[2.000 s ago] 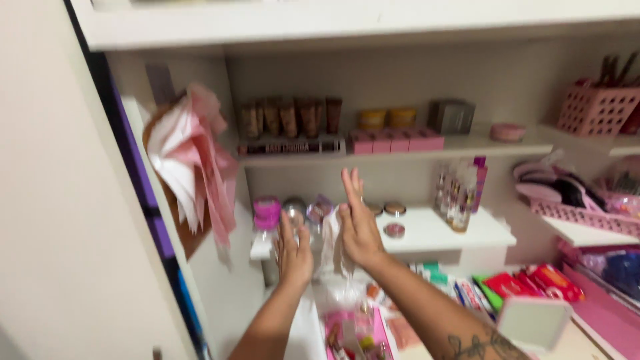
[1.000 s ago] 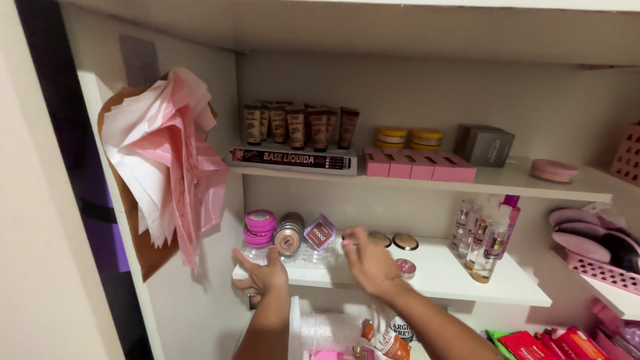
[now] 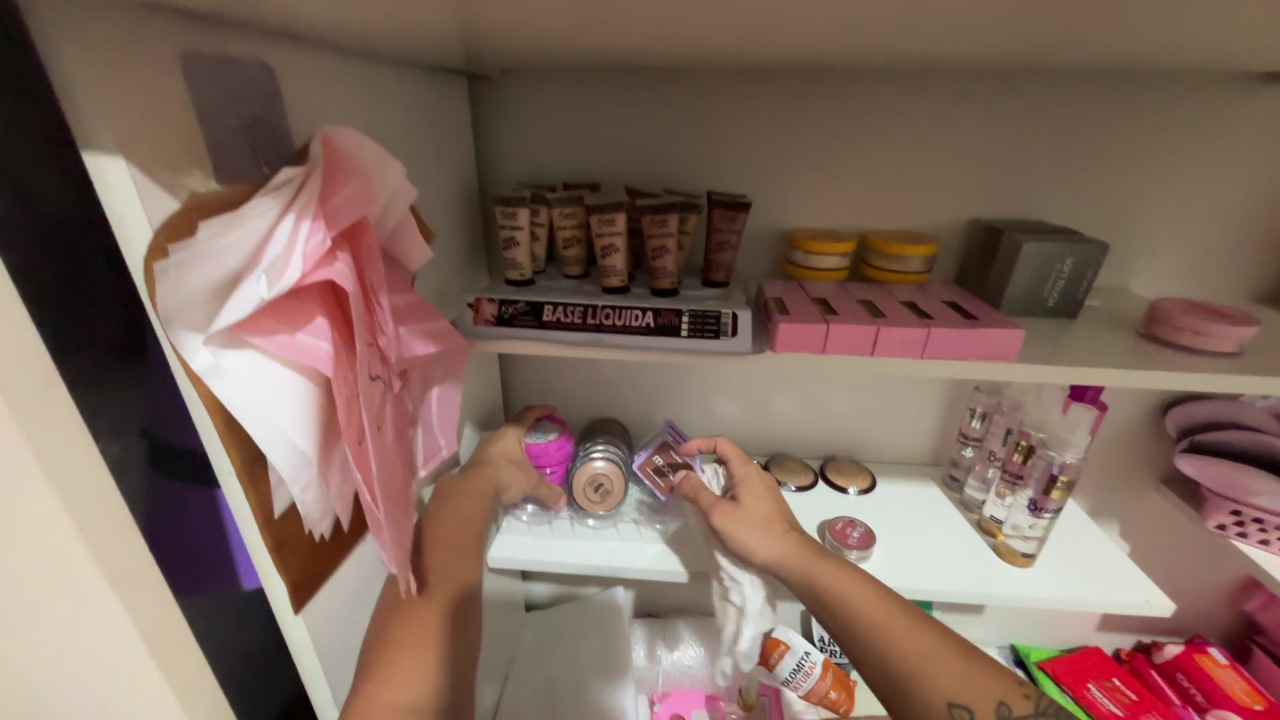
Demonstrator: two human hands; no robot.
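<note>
On the left end of the lower white shelf (image 3: 1000, 580), my left hand (image 3: 510, 465) is around a stack of bright pink round jars (image 3: 548, 450). Just right of them stands a row of round compacts (image 3: 600, 485) in a clear holder. My right hand (image 3: 735, 495) has its thumb and forefinger on the edge of a square purple-edged compact (image 3: 662, 462). A white cloth (image 3: 740, 605) hangs below my right palm, seemingly held by the other fingers. Two round compacts (image 3: 848, 475) and a small pink-red pot (image 3: 849, 537) lie to the right.
Foundation tubes (image 3: 610, 240) in a display box, pink boxes (image 3: 880, 320) and yellow-lidded jars (image 3: 820, 255) fill the upper shelf. Clear spray bottles (image 3: 1035, 490) stand at the right of the lower shelf. Pink and white paper (image 3: 330, 300) hangs on the left. Packets (image 3: 1110, 685) lie below.
My hands were raised apart before the shelf two seconds ago. They have since reached onto the lower shelf, the left onto the pink jars, the right to the square compact. The view has moved closer.
</note>
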